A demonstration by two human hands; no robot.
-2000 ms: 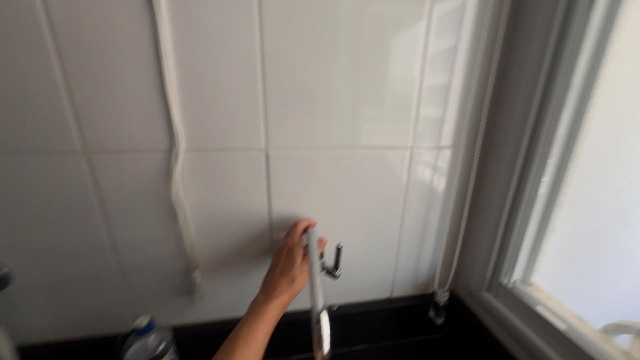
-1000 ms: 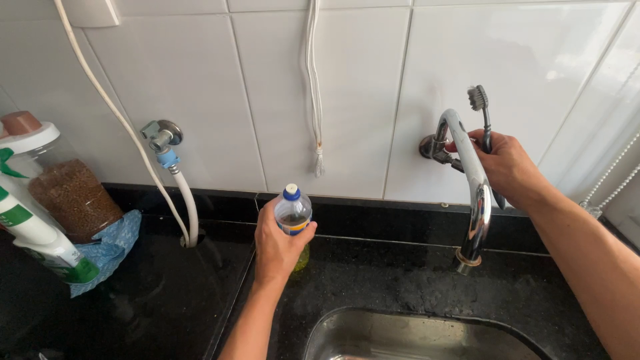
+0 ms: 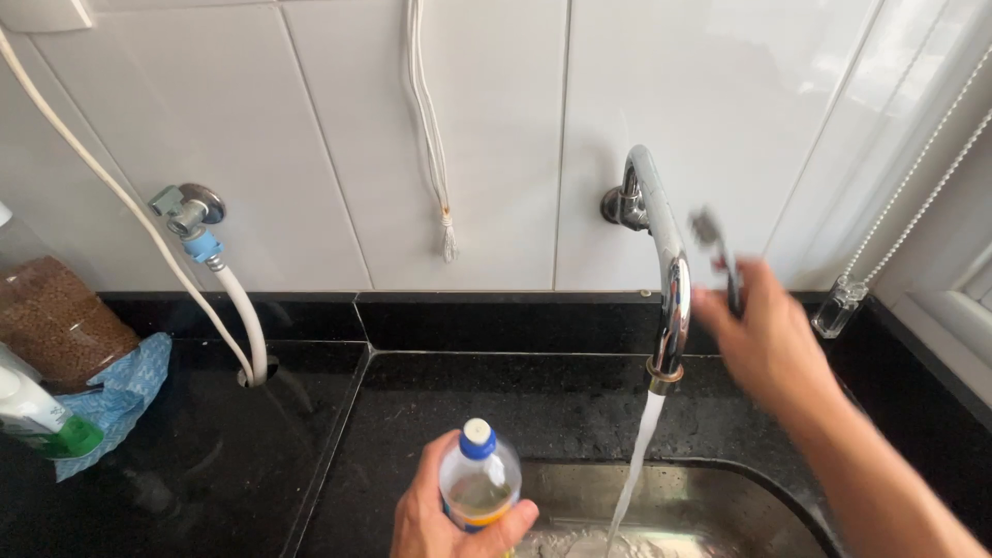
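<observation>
My left hand (image 3: 442, 515) is wrapped around a clear plastic bottle (image 3: 496, 473) with a blue and white cap, at the bottom middle, at the sink's left edge. A brush (image 3: 717, 248) with a dark handle and grey bristles, blurred, is held upright in my right hand (image 3: 763, 333), just right of the chrome faucet (image 3: 673, 287). A stream of water (image 3: 638, 465) runs from the spout into the stainless steel sink (image 3: 697, 488). My right hand's fingertips are close to the spout; whether they touch it I cannot tell.
At left, a container of brown pellets (image 3: 58, 325) and a white and green bottle (image 3: 46, 418) stand by a blue cloth (image 3: 139, 395). A valve (image 3: 190, 209) with a white hose (image 3: 244, 310) is on the tiled wall. Cords (image 3: 426, 116) hang mid-wall; a beaded blind chain (image 3: 922, 201) hangs at right.
Water now flows from the faucet, with none visible one second ago. My right hand has moved from the faucet's wall fitting toward the front of the spout. The bottle is now nearer the sink.
</observation>
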